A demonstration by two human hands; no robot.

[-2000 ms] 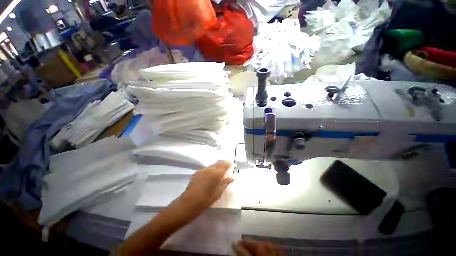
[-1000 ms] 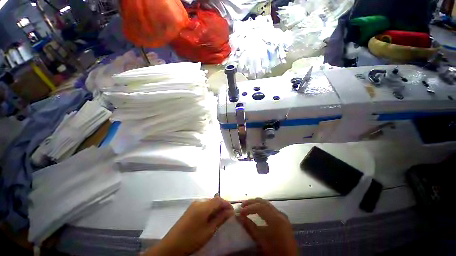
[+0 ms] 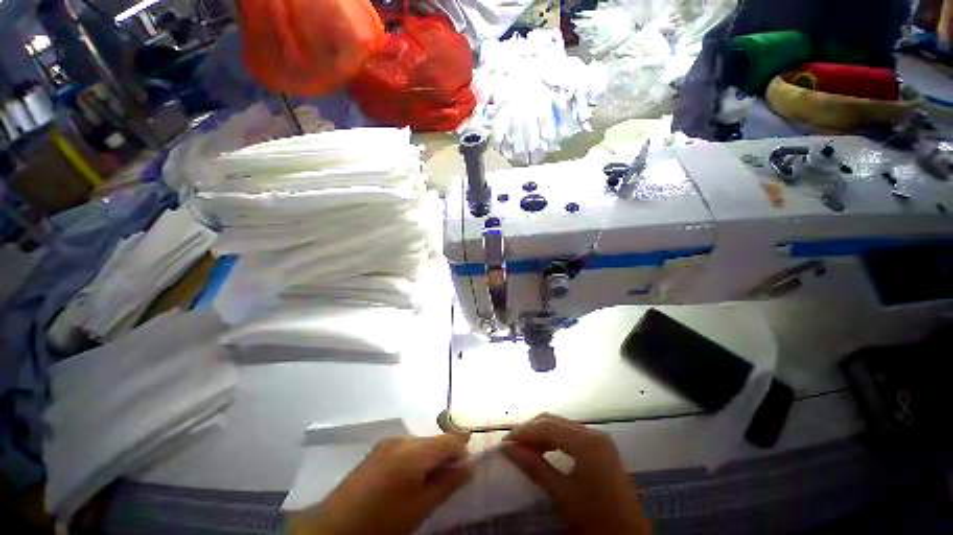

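My left hand point(image 3: 402, 483) and my right hand point(image 3: 575, 475) are close together at the front table edge, below the machine head. Their fingertips pinch a white fabric piece point(image 3: 483, 499) between them, its upper edge at the fingertips. The piece extends below and left of my left hand, with a flat part point(image 3: 340, 451) on the table. My hands cover much of it. The white sewing machine point(image 3: 585, 235) with a blue stripe stands behind. Its needle area point(image 3: 507, 326) is brightly lit, and the hands are in front of it.
A tall stack of white pieces point(image 3: 319, 225) stands left of the machine head. A lower bundle point(image 3: 136, 402) lies at the left. A phone point(image 3: 684, 361) and a small black object point(image 3: 769, 414) lie right of the needle. Orange-red bags point(image 3: 418, 78) are behind.
My left hand has come from beside the needle to the front edge, and my right hand has joined it. Both have taken hold of the white piece. The view has shifted.
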